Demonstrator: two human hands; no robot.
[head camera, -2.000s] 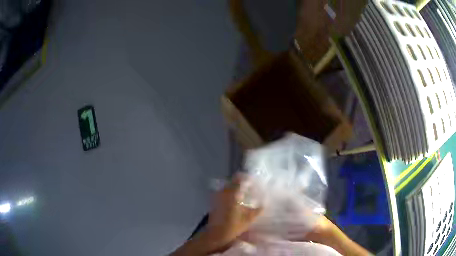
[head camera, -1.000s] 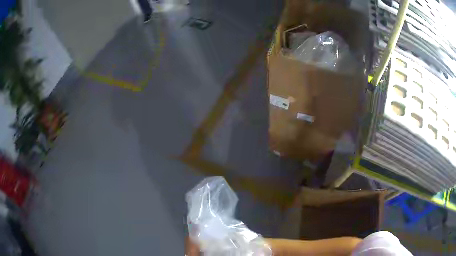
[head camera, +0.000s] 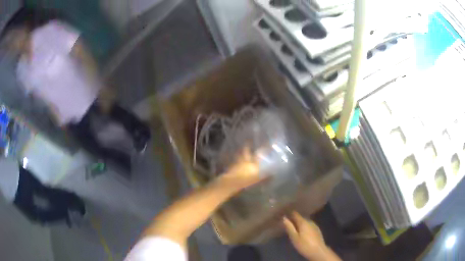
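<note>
An open brown carton (head camera: 178, 135) stands in front of me, tilted in the view. Inside it lie tangled white strands (head camera: 211, 135) and crumpled clear film (head camera: 285, 153). My left hand (head camera: 244, 167) reaches over the carton's left wall into it and touches the clear film; it is blurred, so its grip cannot be told. My right hand (head camera: 304, 235) is just outside the carton's near wall, fingers apart, with nothing seen in it.
Stacks of foam trays (head camera: 301, 46) and more trays (head camera: 408, 158) lean on the bench at right, by a cream pipe (head camera: 352, 76). A person (head camera: 61, 71) is at upper left, and another person's dark-clothed leg (head camera: 46, 199) shows at lower left.
The view has turned and come close to the scrap carton. My left hand has moved from the floor area into the carton, among the film. My right hand has come into view.
</note>
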